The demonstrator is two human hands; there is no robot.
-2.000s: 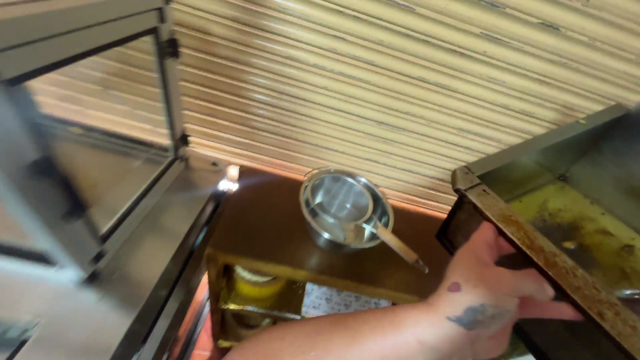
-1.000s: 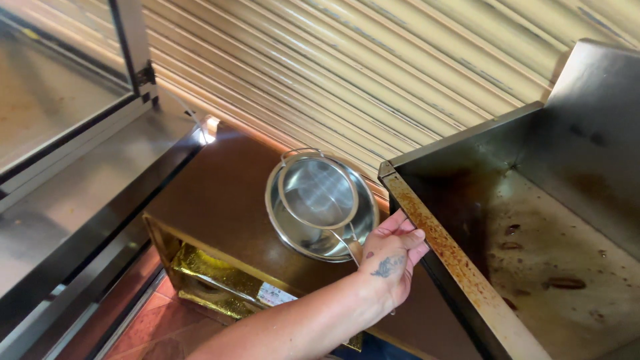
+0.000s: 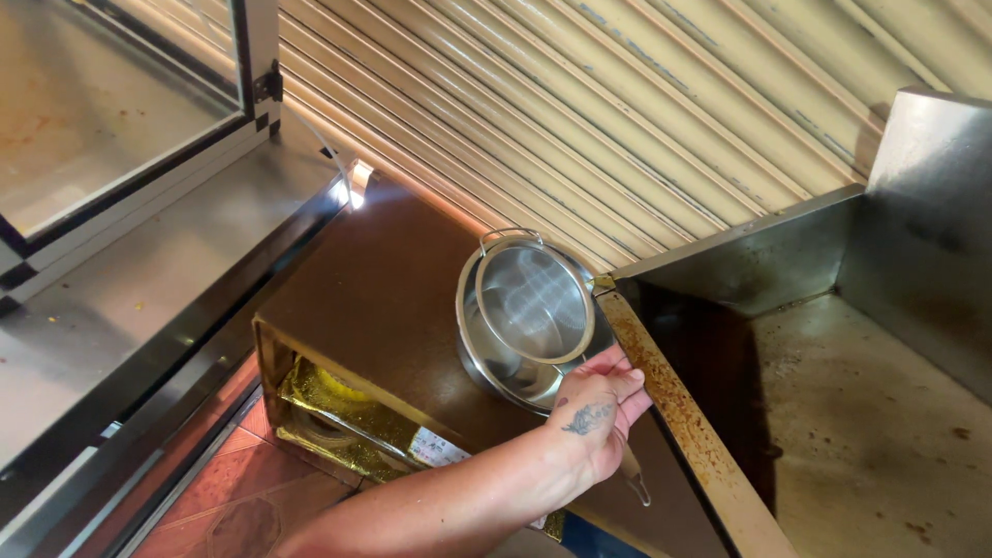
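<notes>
My left hand (image 3: 593, 415), with a tattoo on its back, reaches in from the bottom of the view. It lies over the handle (image 3: 629, 469) of a round fine-mesh strainer, and its bent fingers are close beside the rusty rim of a metal trough. The hand hides part of the handle and its own palm, so whether it grips the handle cannot be told. The strainer's mesh bowl (image 3: 535, 301) rests over a shiny steel bowl (image 3: 496, 370) on a brown box-like stand. My right hand is not in view.
The deep, stained metal trough (image 3: 876, 418) has a rusty rim (image 3: 670, 395) at right. A glass-sided metal cabinet (image 3: 182, 170) stands at left. Behind is a ribbed cream shutter (image 3: 542, 116). Gold-wrapped items (image 3: 341, 415) sit inside the brown stand (image 3: 372, 287), above a red tiled floor (image 3: 232, 480).
Two seconds ago my left hand was at the trough's rim, away from the strainer. It has moved toward the rim's corner and now lies over the strainer's handle. The view has shifted.
</notes>
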